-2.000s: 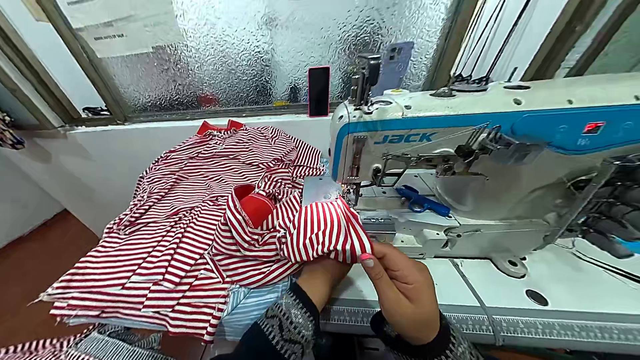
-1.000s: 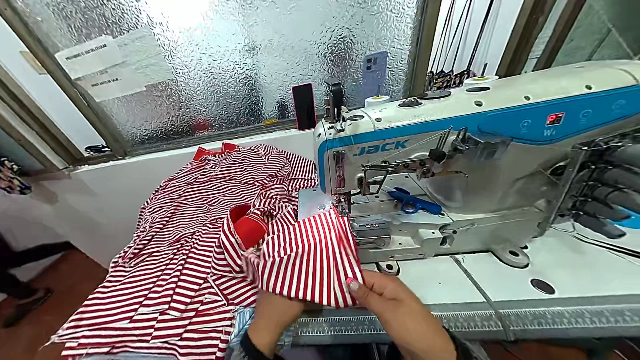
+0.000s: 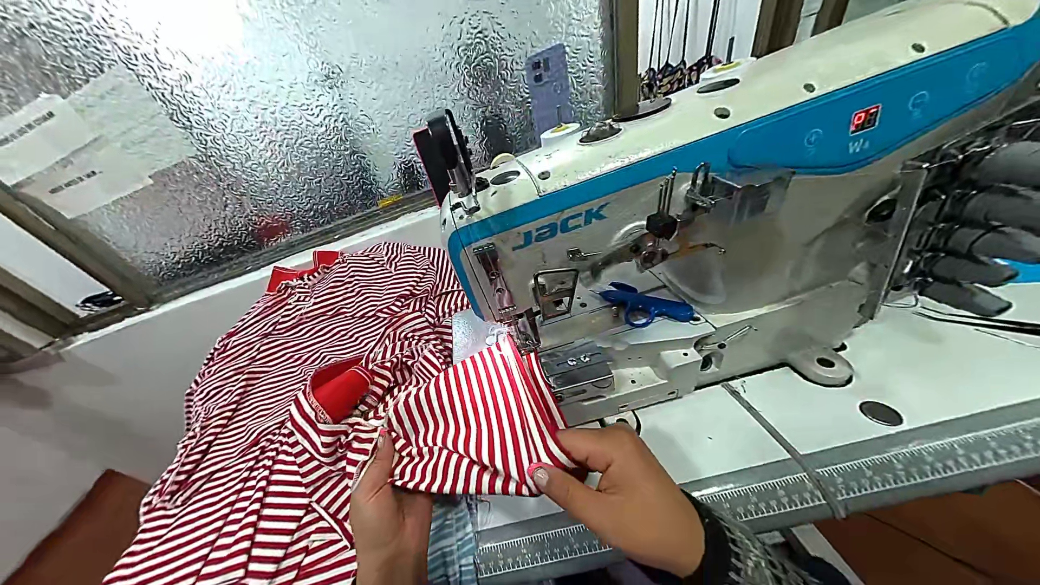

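Observation:
A red-and-white striped knit garment (image 3: 479,414) lies with one edge at the needle and presser foot of a Jack industrial sewing machine (image 3: 650,252). My left hand (image 3: 390,520) holds the garment from below, its thumb on top beside the red collar piece (image 3: 340,392). Pinched between the thumb and fingers of my right hand (image 3: 621,496) is the folded edge at the right, just below the metal machine bed. More striped garments (image 3: 252,406) are spread to the left, under and beside this one. The underside of the held cloth is hidden.
Blue thread snips (image 3: 646,305) rest on the machine bed. A measuring tape strip (image 3: 918,467) runs along the table's front edge. Light blue striped cloth (image 3: 452,536) hangs below the garment. Behind are a textured glass window (image 3: 325,106), a phone (image 3: 549,88) and a thread cone (image 3: 561,134).
My left hand has come out from under the cloth to its left part, thumb now on top. The held cloth is spread flatter than two seconds ago. The view has moved closer to the machine.

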